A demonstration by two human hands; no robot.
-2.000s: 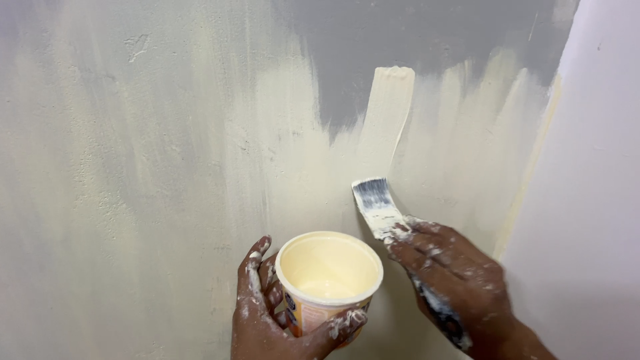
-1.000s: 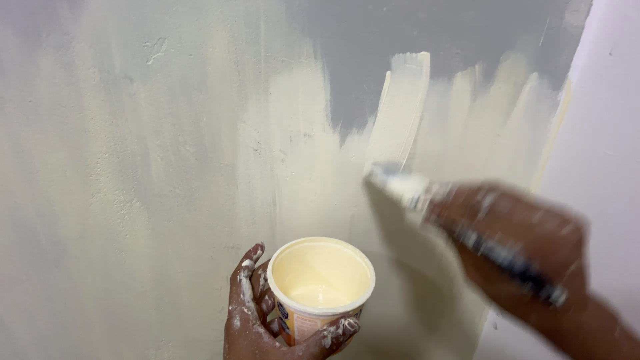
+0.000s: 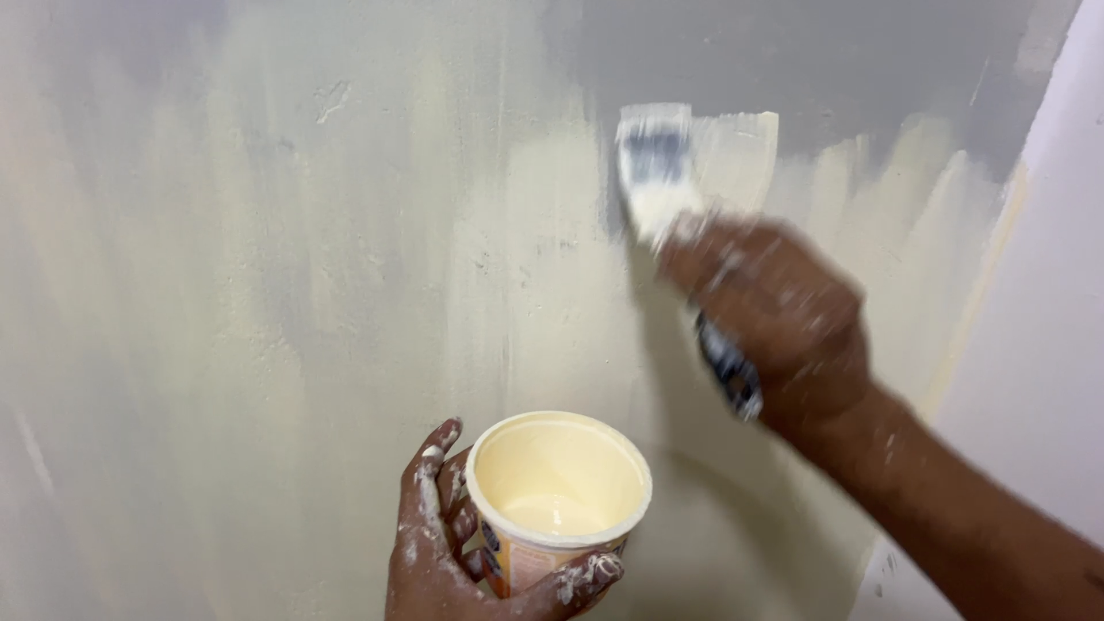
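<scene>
A flat paintbrush (image 3: pixel 660 177), its bristles coated in cream paint, is pressed against the wall with its tip up. My right hand (image 3: pixel 768 310), spotted with paint and slightly blurred, grips it near the ferrule; the dark, smeared handle end shows below my fingers. Beneath it, my left hand (image 3: pixel 457 535) holds a plastic tub (image 3: pixel 561 539) tilted toward the camera, with fingers and thumb around its sides. Cream paint (image 3: pixel 556 509) lies in the bottom of the tub. Fresh cream paint (image 3: pixel 737 155) shows on the wall just right of the bristles.
The wall (image 3: pixel 259 302) has streaky cream strokes fading up into a grey area (image 3: pixel 811 60). At the right, a pale lilac surface (image 3: pixel 1035 345) meets it along a slanting edge. Shadows of the right arm and tub fall on the wall.
The brush in my right hand has moved up and left onto the grey edge. The painted patch at the top is wider than in the earlier frames. My left hand keeps hold of the tub.
</scene>
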